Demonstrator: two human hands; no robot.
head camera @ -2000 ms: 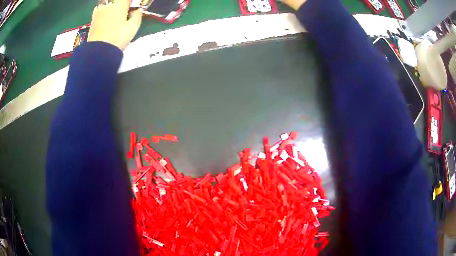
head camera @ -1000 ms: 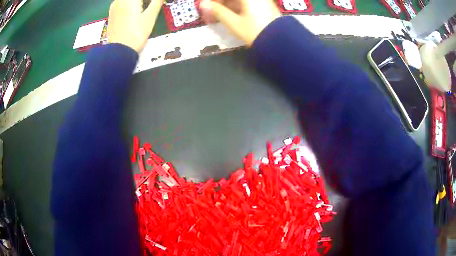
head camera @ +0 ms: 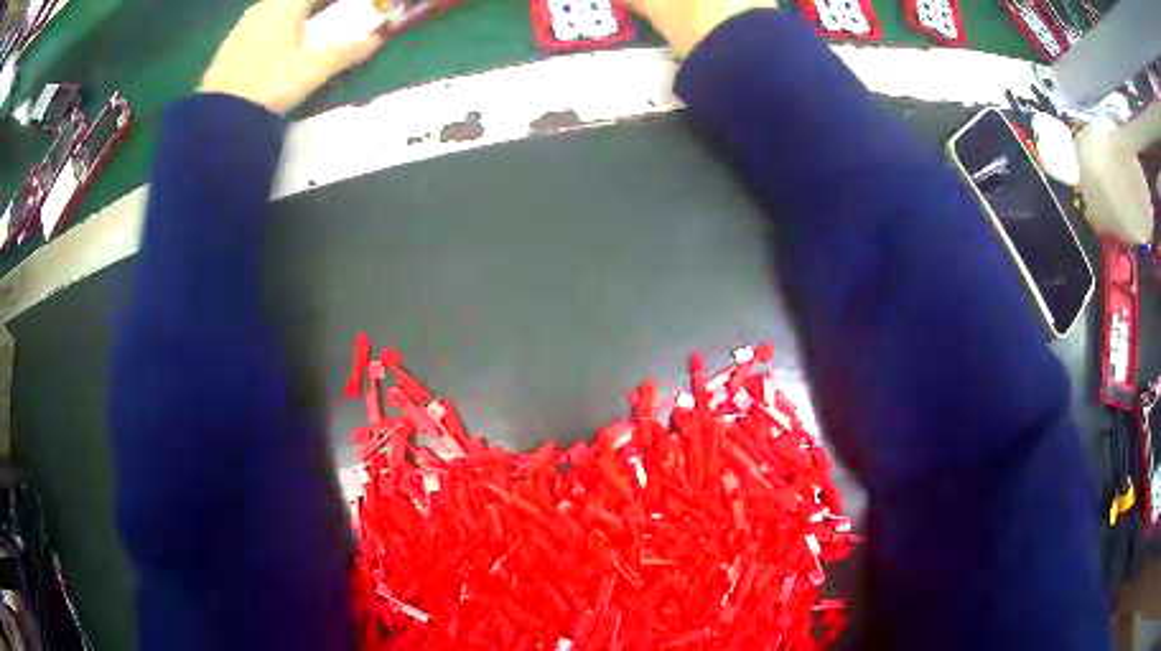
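My left hand (head camera: 274,54) is at the top left over the green belt, on a red-edged unit (head camera: 346,23) with a pale end; the top edge cuts both off. My right hand (head camera: 694,18) is mostly cut off by the top edge, its fingers out of the picture. A red-framed keypad unit (head camera: 583,20) lies on the belt between the hands, close to my right hand. A large heap of small red strips (head camera: 598,547) lies on the dark worktop between my forearms.
The white belt rail (head camera: 509,108) runs beyond the worktop. More red-framed units (head camera: 840,15) lie on the belt at top right, others (head camera: 87,165) at left. A smartphone (head camera: 1025,223), a red piece (head camera: 1120,324) and a white rounded fixture (head camera: 1111,185) are at right.
My left hand has moved left, away from the keypad unit. My right hand has moved right and up, partly out of the picture. The units on the belt have shifted right in view.
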